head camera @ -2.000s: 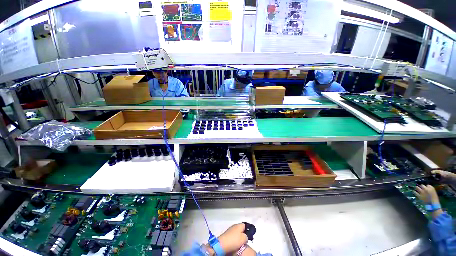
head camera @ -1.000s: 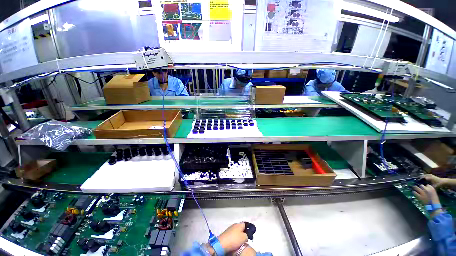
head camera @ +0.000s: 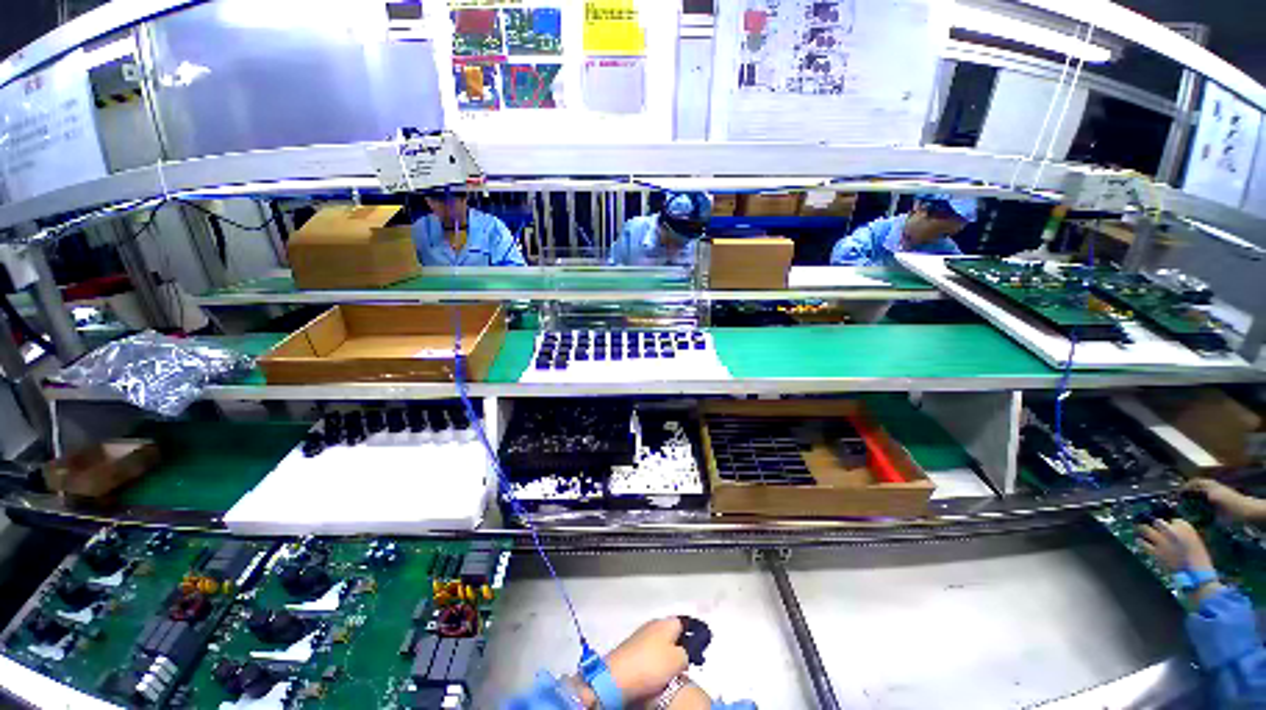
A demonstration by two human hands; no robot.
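Note:
My left hand (head camera: 646, 663), with a blue wrist strap and coiled cord, is at the bottom centre, closed around a small black part (head camera: 693, 639). My right hand (head camera: 680, 694) is mostly hidden under or behind the left one; only its wrist with a beaded band and a bit of blue sleeve show, cut by the lower edge. The hands overlap above the pale conveyor bed. A green circuit board (head camera: 354, 610) with black blocks, black round parts, white patches and copper-orange coils lies to their left.
Black bins (head camera: 569, 441) of small parts, a cardboard box (head camera: 819, 497) of long black parts and a white foam tray (head camera: 361, 492) stand on the lower shelf. A metal rail (head camera: 798, 631) crosses the conveyor. Another person's hands (head camera: 1177, 544) work on a board at far right. People sit behind the shelves.
My hands stay in place. The other person's hands at far right have shifted slightly over their board. The person behind the shelves at right has tilted their head to the right.

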